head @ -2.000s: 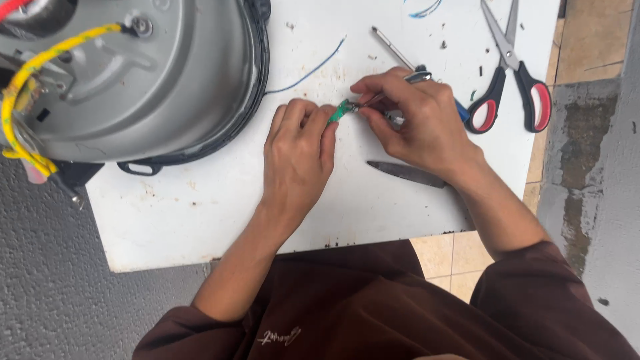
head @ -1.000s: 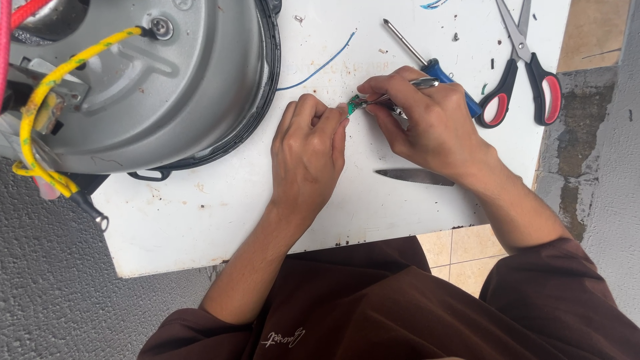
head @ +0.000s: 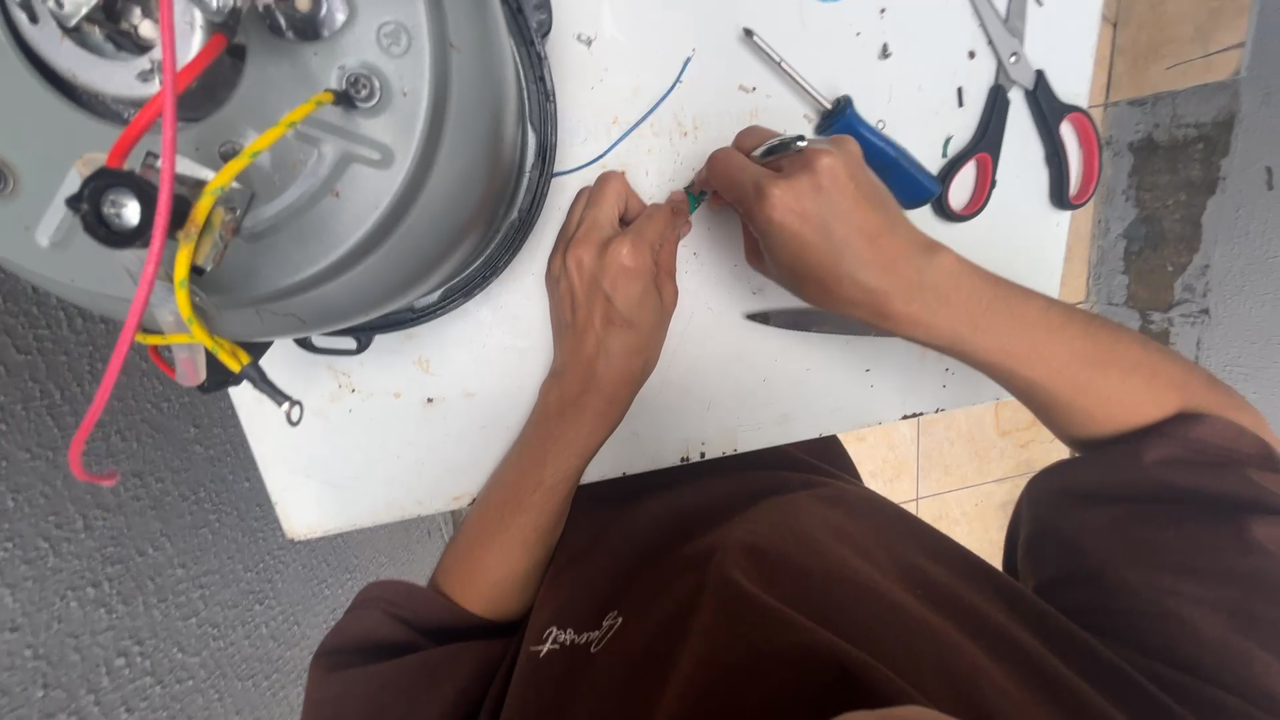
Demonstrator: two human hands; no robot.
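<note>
My left hand [head: 620, 260] pinches a small green piece [head: 695, 200] between thumb and forefinger; what the piece is cannot be made out. My right hand [head: 820, 215] touches its far end with the fingertips and also holds a slim silver metal tool [head: 780, 148], mostly hidden in the fingers. Behind the right hand lies a screwdriver with a blue handle [head: 885, 155]. A dark blade [head: 815, 321] rests under the right wrist, its rear end covered by the forearm. A thin blue wire [head: 640, 125] lies beyond the left hand.
At the left, a round grey metal appliance housing [head: 440, 170] bears a yellow-green wire [head: 187, 250] with a ring terminal, and a pink wire [head: 150, 260]. Scissors with black and red handles [head: 1050, 120] lie at the right. Small scraps dot the white tabletop [head: 380, 450].
The fingers of my right hand have shifted slightly around the green piece, less of which shows now. The view has moved somewhat, with the appliance housing further into the picture.
</note>
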